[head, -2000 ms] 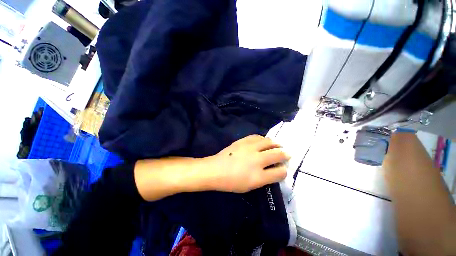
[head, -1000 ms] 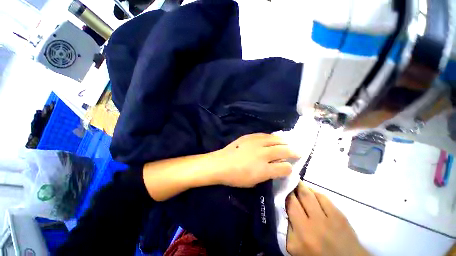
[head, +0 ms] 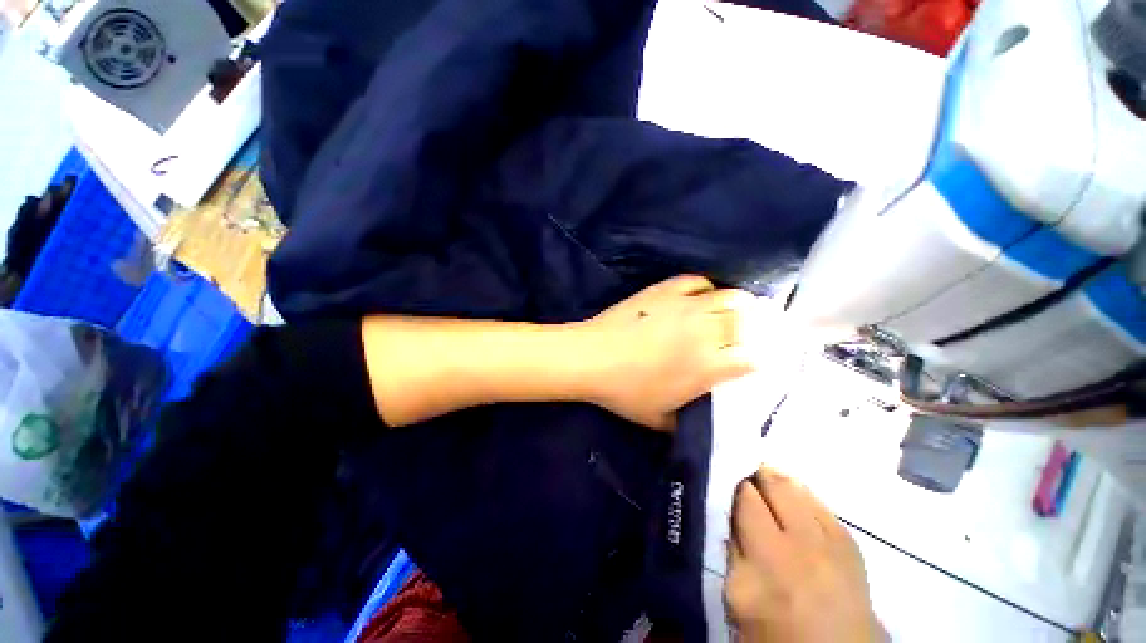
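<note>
Dark navy trousers (head: 503, 214) lie bunched over the white machine table and down toward the lap. A white strip (head: 729, 440) runs along their right edge, with pale lettering on the navy band beside it. My left hand (head: 672, 345) lies flat on the cloth near the needle area, fingers toward the white strip. My right hand (head: 798, 559) has its fingers bent at the strip's outer edge, gripping it; the fingertips are partly hidden. The presser foot area (head: 867, 358) is beyond my hands, under the white sewing machine head (head: 1005, 214).
A grey block (head: 939, 452) and pink and blue snips (head: 1053, 480) lie on the table at right. Blue crates (head: 82, 251) and a clear bag (head: 63, 408) are at left. A second machine's grey vent (head: 123, 48) is upper left. Something red (head: 911, 19) is at the top.
My right hand has come from the right side of the table to the white strip. My left hand stays on the cloth, slightly nearer the needle area. The view has shifted.
</note>
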